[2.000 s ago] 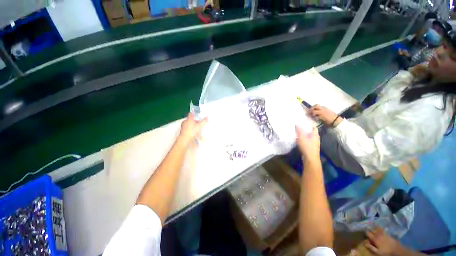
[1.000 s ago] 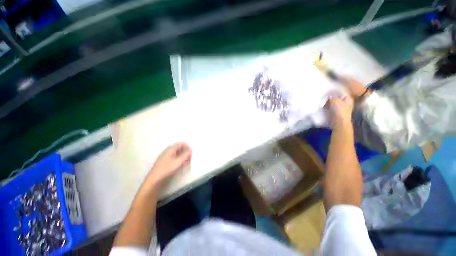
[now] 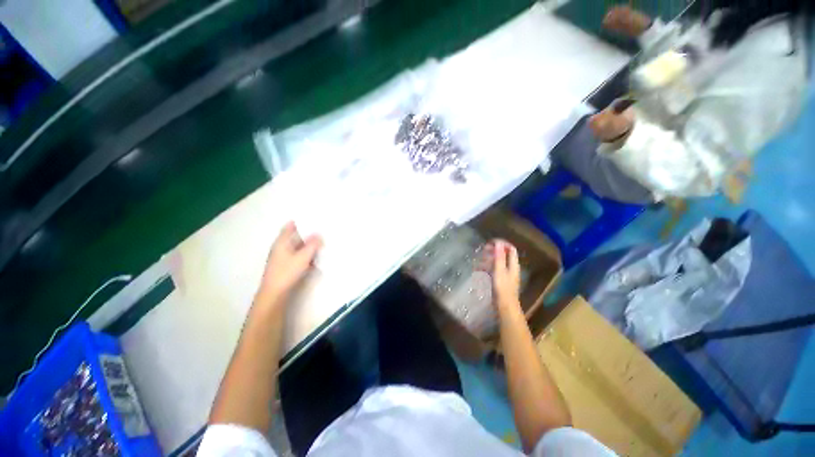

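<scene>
A heap of small silver metal parts [image 3: 429, 145] lies on a translucent film sheet [image 3: 509, 147] spread over the white board [image 3: 223, 236]. My left hand [image 3: 290, 261] is over the board, left of the film, fingers apart, with nothing visible in it. My right hand [image 3: 502, 261] is over the open carton [image 3: 541, 254] under the board's edge. Its fingers are close together; whether it holds a part cannot be told. Groups of small parts lie on a pale sheet in the carton [image 3: 457, 275].
A blue bin of metal parts [image 3: 116, 379] stands at lower left. A closed-looking carton [image 3: 617, 375], a blue stool [image 3: 581, 210] and a grey plastic bag [image 3: 670, 294] are at right. Another person [image 3: 688, 125] sits at upper right. The green conveyor [image 3: 205, 116] runs behind the board.
My right hand has let go of the film edge and moved down over the carton. My left hand, which was on the film two seconds ago, is now off it. The film lies flatter.
</scene>
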